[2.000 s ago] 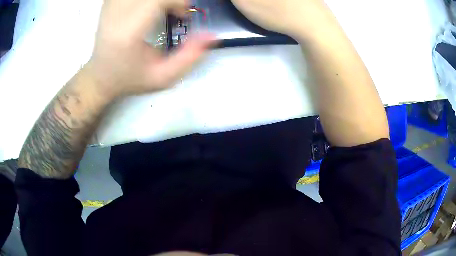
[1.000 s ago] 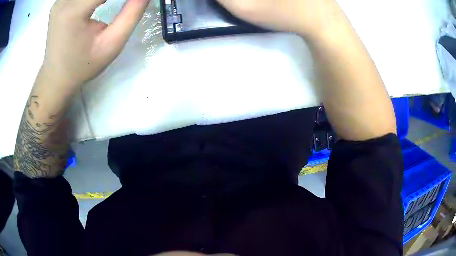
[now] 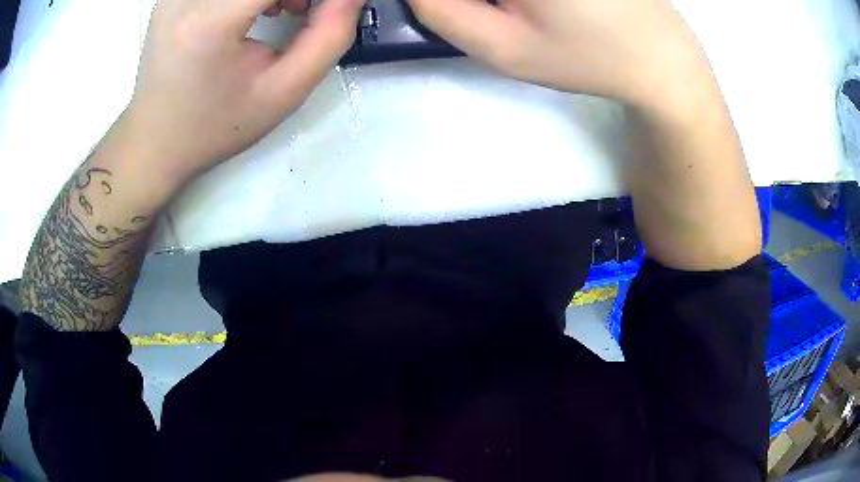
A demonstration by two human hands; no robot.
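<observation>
A black tray-like housing lies on the white-covered bench at the top edge of the picture and is cut off by it. A small slotted part shows at its left end. My left hand is at this left end, thumb on or just over the rim; its fingertips are cut off by the edge. My right hand lies over the housing's right part, its fingers partly out of the picture. I cannot tell whether either hand grips the housing or a small part.
Blue crates with black parts stand under the bench at the right and beside my right elbow. Brown cardboard pieces lie at the lower right. A whitish bag is at the right edge.
My left hand was off to the left of the housing one second ago and has moved right onto its left end. The housing now sits slightly higher and further right in the picture.
</observation>
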